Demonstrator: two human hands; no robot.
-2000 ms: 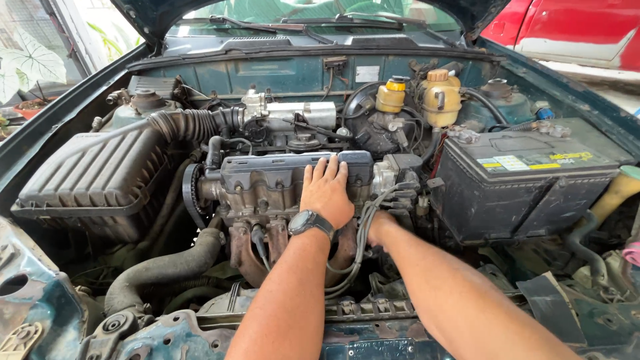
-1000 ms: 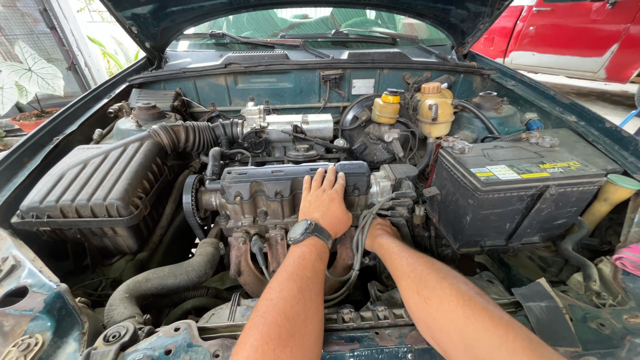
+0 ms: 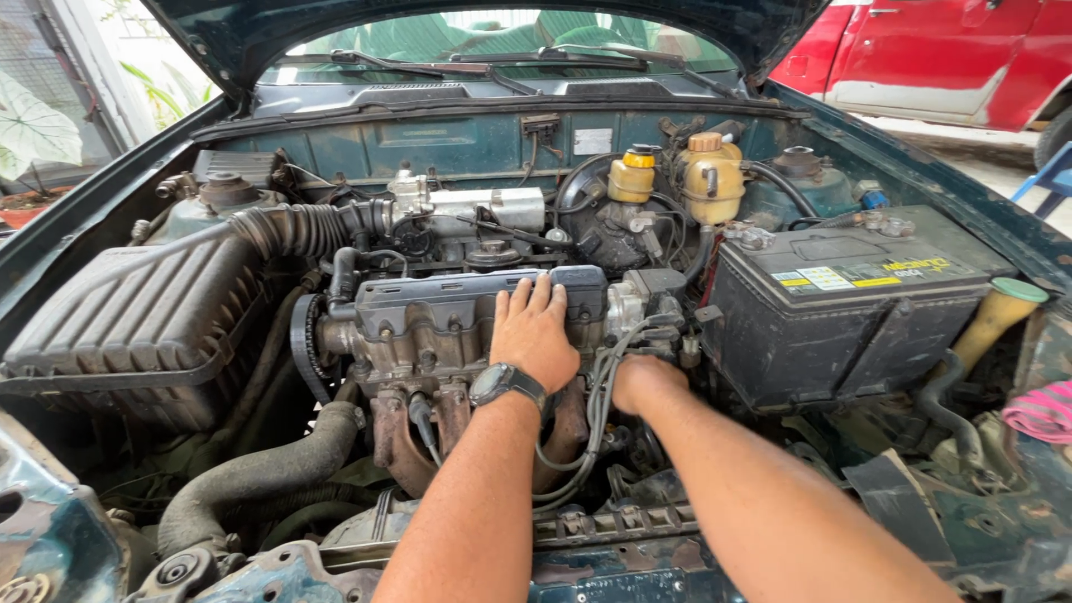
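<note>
My left hand [image 3: 533,335], with a wristwatch [image 3: 507,383] above it on the arm, lies palm down on the engine's valve cover [image 3: 402,293], its fingers nearly straight and close together. My right hand [image 3: 646,383] reaches in at the right end of the cylinder head, just below the ignition distributor [image 3: 641,297]. Its fingers are hidden behind the grey spark plug cables [image 3: 599,410], so what they touch or hold does not show. Below the left hand are the rusty exhaust manifold pipes [image 3: 402,444].
A black air filter housing [image 3: 138,318] and a thick radiator hose [image 3: 260,477] are on the left. The car battery [image 3: 854,293] stands on the right, with a brake fluid reservoir [image 3: 630,177] and another yellowed reservoir [image 3: 713,188] behind. A pink cloth [image 3: 1043,412] lies at the right edge.
Both hands keep about the same places on the engine. The view has shifted slightly.
</note>
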